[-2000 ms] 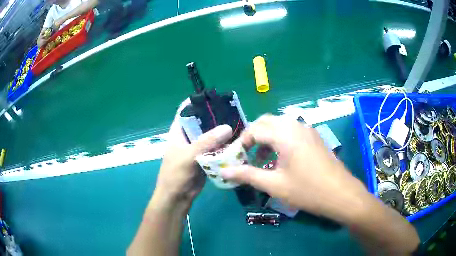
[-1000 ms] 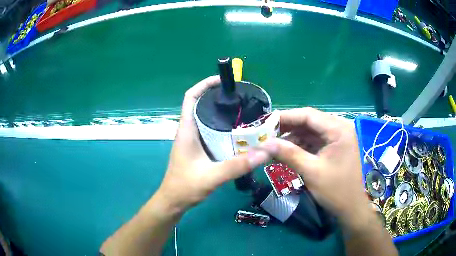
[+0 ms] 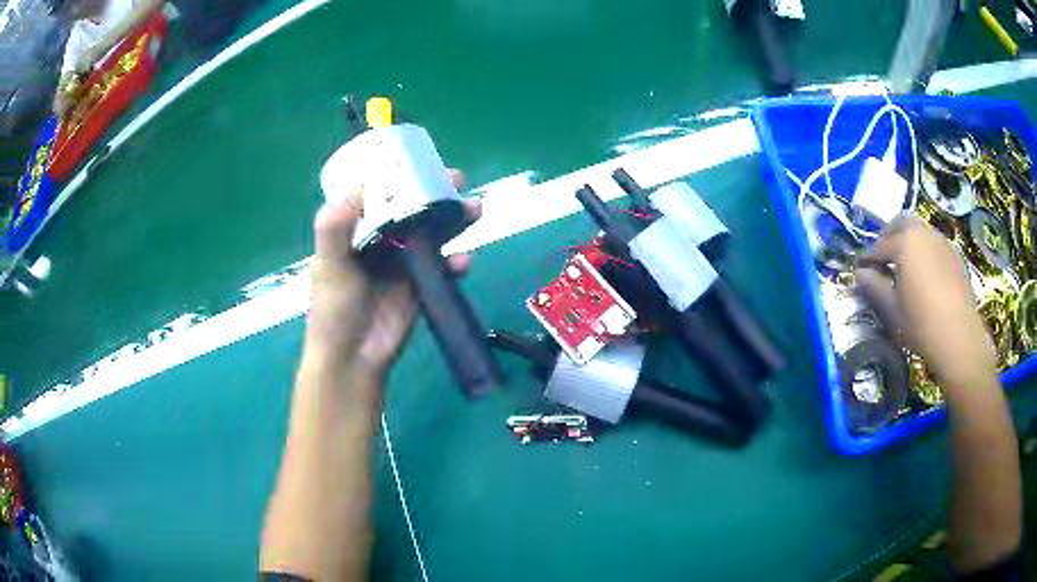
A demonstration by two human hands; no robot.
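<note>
My left hand (image 3: 370,290) grips a microphone body (image 3: 392,182) by its pale drum, raised above the green surface. Its long black handle tube (image 3: 449,313) slants down to the right. The short upper stem points up and away. My right hand (image 3: 927,290) is over the blue parts bin (image 3: 836,398), with its fingers down among the rings, beside the white plug block (image 3: 880,191). Whether the fingers hold a ring cannot be told. Gold rings (image 3: 1001,307) and grey-silver rings (image 3: 870,384) lie mixed in the bin.
Several microphone units with ridged grey drums (image 3: 597,379) lie between my hands. A red circuit board (image 3: 582,307) and a small circuit board (image 3: 550,429) lie by them. A yellow tube (image 3: 379,111) shows behind the held drum. A person (image 3: 97,40) is by a red bin (image 3: 114,97) at far left.
My right hand has left the drum and moved right into the blue bin. My left hand has lifted and tilted the unit, so its handle now shows. The view has turned.
</note>
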